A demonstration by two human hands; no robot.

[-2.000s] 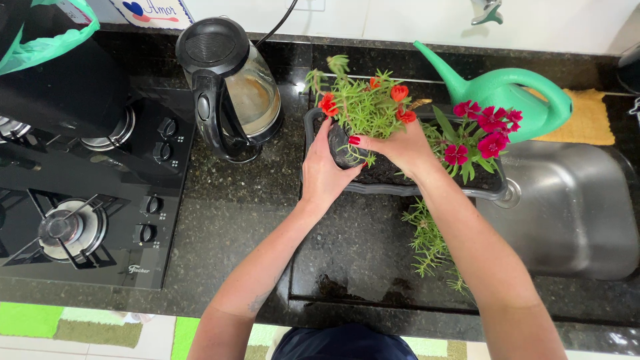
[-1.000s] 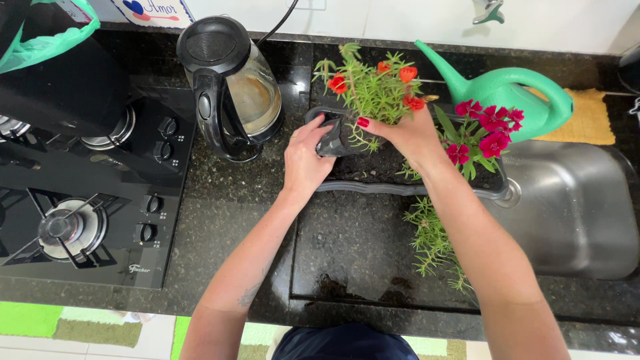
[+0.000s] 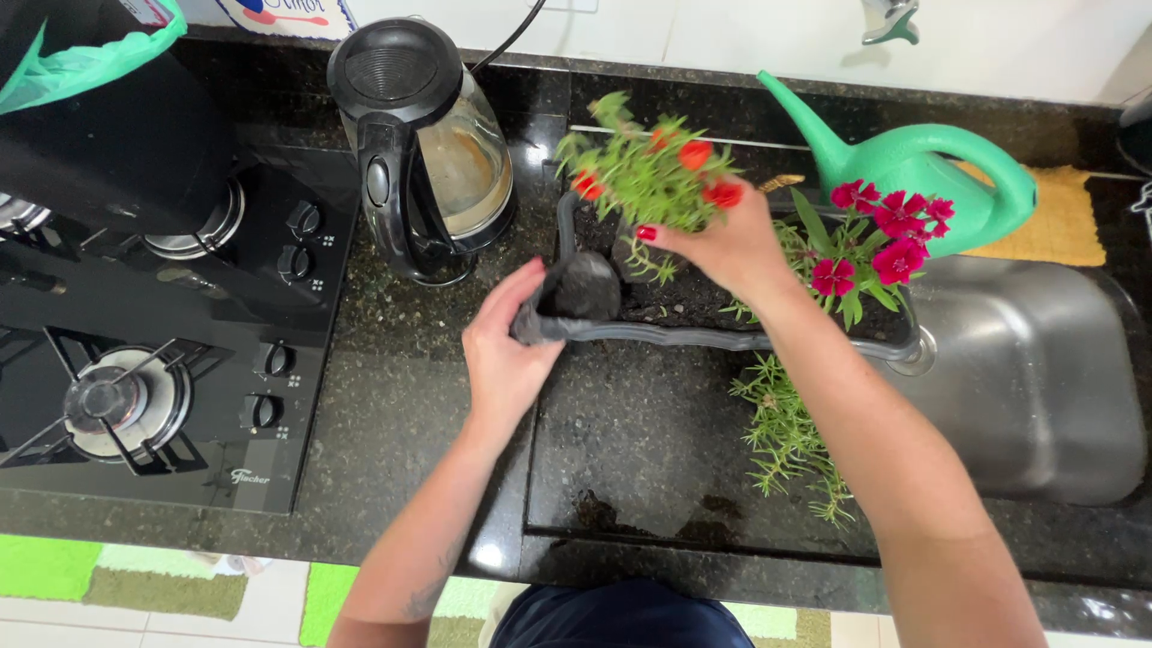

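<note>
My right hand (image 3: 729, 243) grips a leafy plant with orange-red flowers (image 3: 652, 175) near its base, above the left part of a dark rectangular planter (image 3: 684, 336) of soil. In my left hand (image 3: 504, 337) is a small black plastic nursery pot (image 3: 576, 292), off the plant, tipped at the planter's left end; my fingers are around its outer side. A plant with magenta flowers (image 3: 886, 238) stands at the planter's right end. Another trailing green plant (image 3: 783, 432) lies on the counter in front, partly behind my right forearm. The plant's root ball is mostly hidden.
A glass electric kettle (image 3: 459, 153) stands left of the planter, beside a black gas cooktop (image 3: 189, 351). Behind to the right is a green watering can (image 3: 927, 171) on a yellow cloth (image 3: 1062, 216). A steel sink (image 3: 1026, 378) lies right. Wet soil (image 3: 603, 513) marks the counter.
The black pot has come off the orange-flowered plant. My left hand has moved down and toward me with the pot, while my right hand keeps the plant above the planter.
</note>
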